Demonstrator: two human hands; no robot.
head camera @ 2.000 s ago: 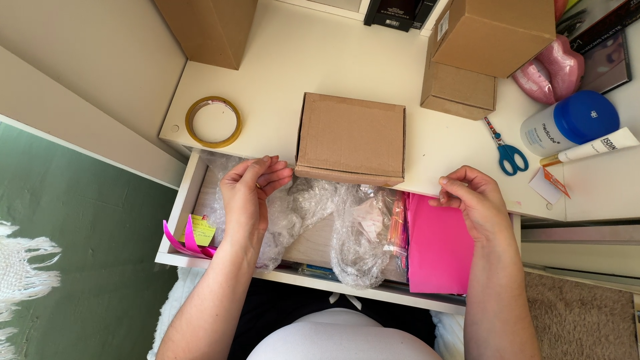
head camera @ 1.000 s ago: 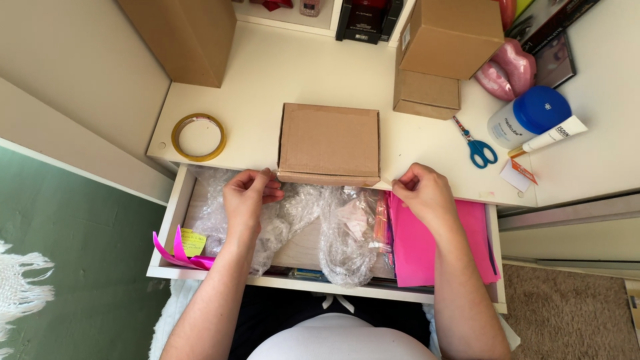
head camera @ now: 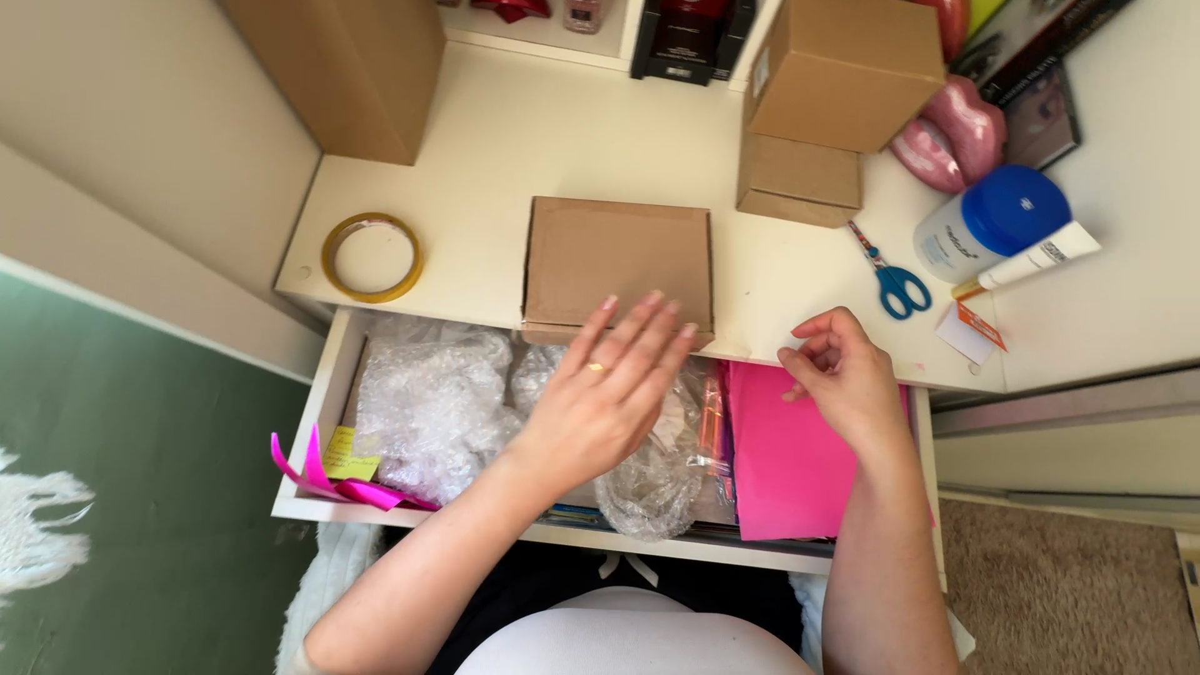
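Observation:
A closed brown cardboard box (head camera: 619, 258) lies flat at the front edge of the white desk. My left hand (head camera: 605, 394), a ring on one finger, reaches over the box's front edge with fingers extended and holding nothing; whether the fingertips touch the lid is unclear. To the right of the box, my right hand (head camera: 834, 375) is above the desk edge and the pink sheets (head camera: 787, 450), fingers curled, nothing seen in it. Below, the open drawer (head camera: 323, 394) holds bubble wrap (head camera: 431, 403), a yellow note (head camera: 352, 455) and magenta ribbon (head camera: 375, 494).
A roll of tape (head camera: 415, 258) is left of the box. Blue-handled scissors (head camera: 905, 292), a blue-lidded jar (head camera: 1017, 206), a white tube (head camera: 1041, 255) and a small card (head camera: 966, 333) are at right. Stacked cardboard boxes (head camera: 844, 75) stand behind, another tall box (head camera: 347, 75) back left.
My left hand has moved right, from the box's front left corner to over its front edge, and its fingers have straightened. My right hand is farther from the box than one second ago.

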